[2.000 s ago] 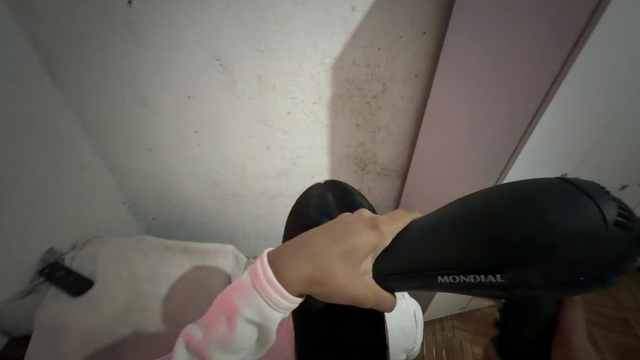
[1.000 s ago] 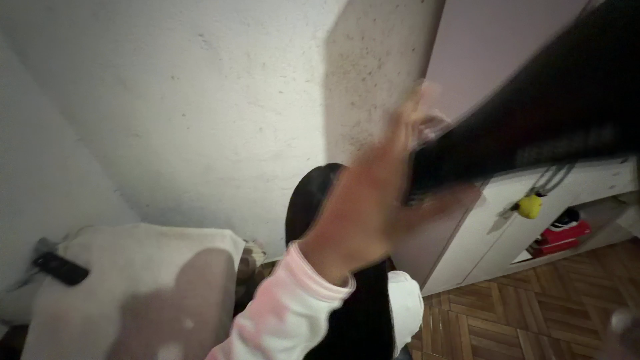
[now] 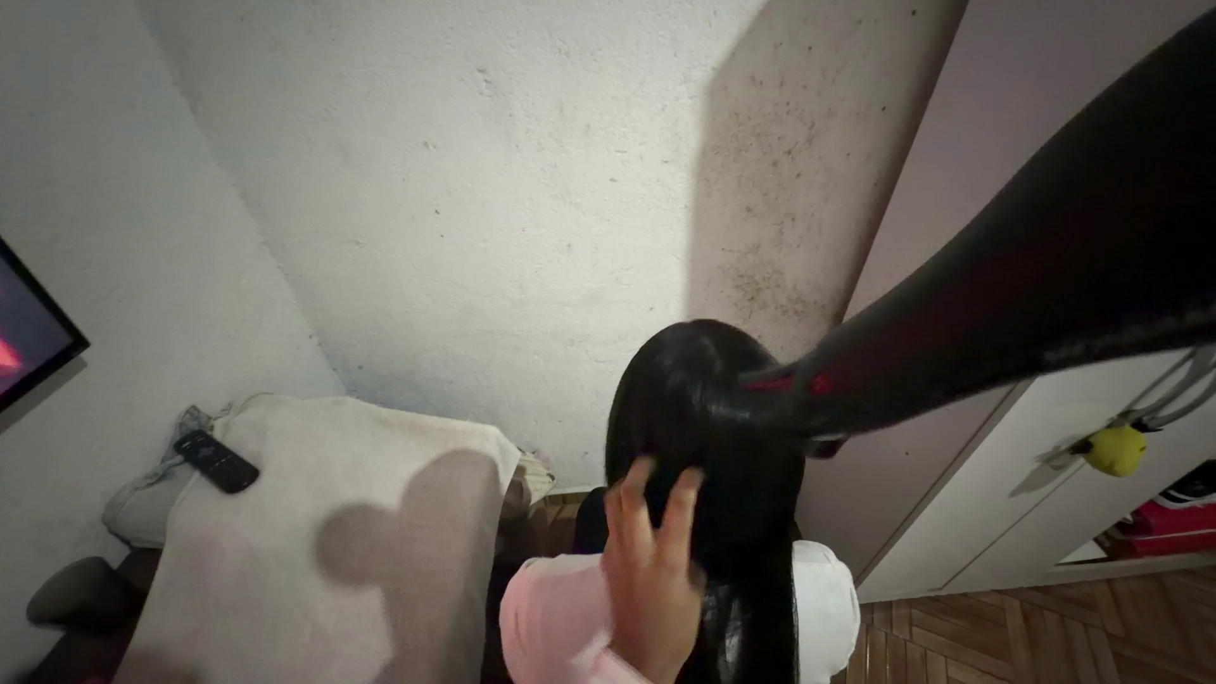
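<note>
A black hair dryer (image 3: 1007,256) reaches in large from the right edge, its nozzle pointing at the back of a seated person's head. That person's long, straight black hair (image 3: 703,380) hangs down the back over a white top. My left hand (image 3: 655,560) lies against the hair below the nozzle, fingers spread, apart from the dryer. Whether strands run between the fingers is unclear. My right hand is out of the frame, and so is the dryer's handle.
A cloth-covered surface (image 3: 332,494) stands at the left with a black remote control (image 3: 217,462) on it. Part of a screen (image 3: 33,323) shows on the left wall. A pale cabinet (image 3: 1007,475) with a yellow hanging object (image 3: 1115,450) is at the right, above wooden parquet (image 3: 1035,627).
My left hand has left the dryer's nozzle, where it was two seconds ago, and moved down onto the hair. The dryer now slants down from the upper right toward the head.
</note>
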